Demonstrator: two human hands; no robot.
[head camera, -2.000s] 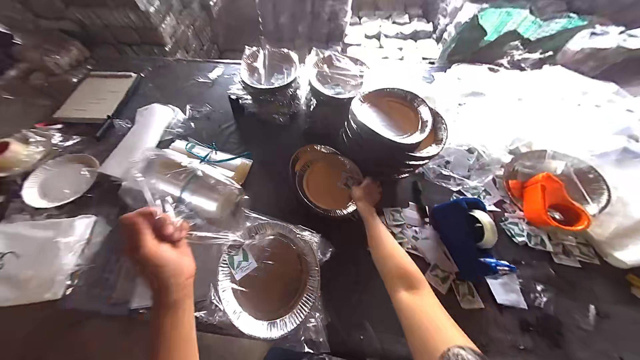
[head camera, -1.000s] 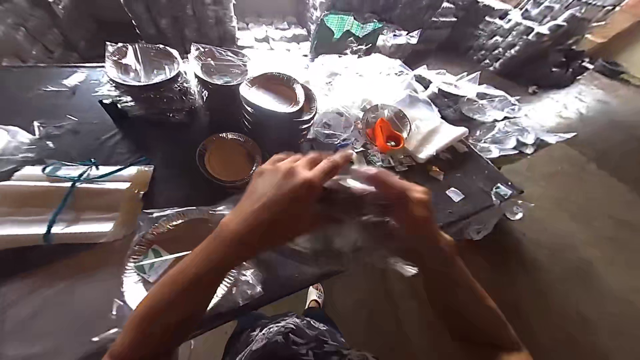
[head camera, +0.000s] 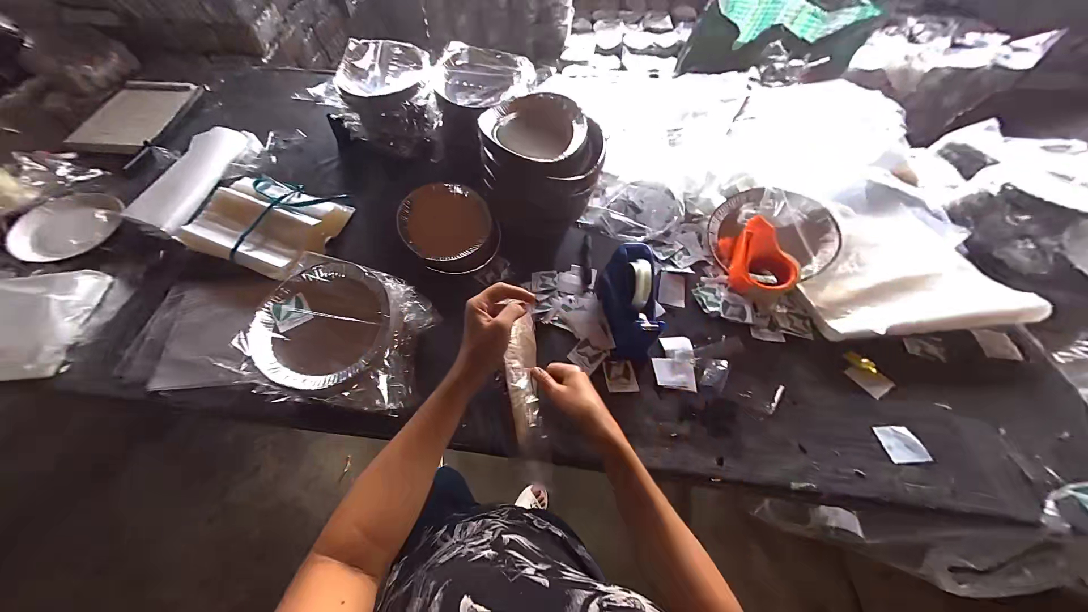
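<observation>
Between my hands, near the table's front edge, a narrow bundle in clear plastic (head camera: 521, 374) hangs, seen nearly edge-on; its contents are not plain. My left hand (head camera: 493, 319) pinches its top end, and my right hand (head camera: 565, 391) grips its right side lower down. Left of them lies a round foil-rimmed plate in a clear plastic bag (head camera: 331, 327) with a small printed card on it. Beyond my left hand sits a short stack of brown plates (head camera: 446, 223). A blue tape dispenser (head camera: 631, 297) stands right of my hands, among scattered small cards (head camera: 586, 323).
Taller plate stacks (head camera: 540, 127) and bagged stacks (head camera: 387, 72) stand at the back. An orange tape holder (head camera: 756, 255) rests on a plate at the right, beside white plastic sheets (head camera: 918, 280). A tied roll of plastic (head camera: 263, 223) lies at the left.
My left hand has come from beside the bagged plate to the plastic bundle near the front edge. My right hand has left the brown plates and now grips the bundle too.
</observation>
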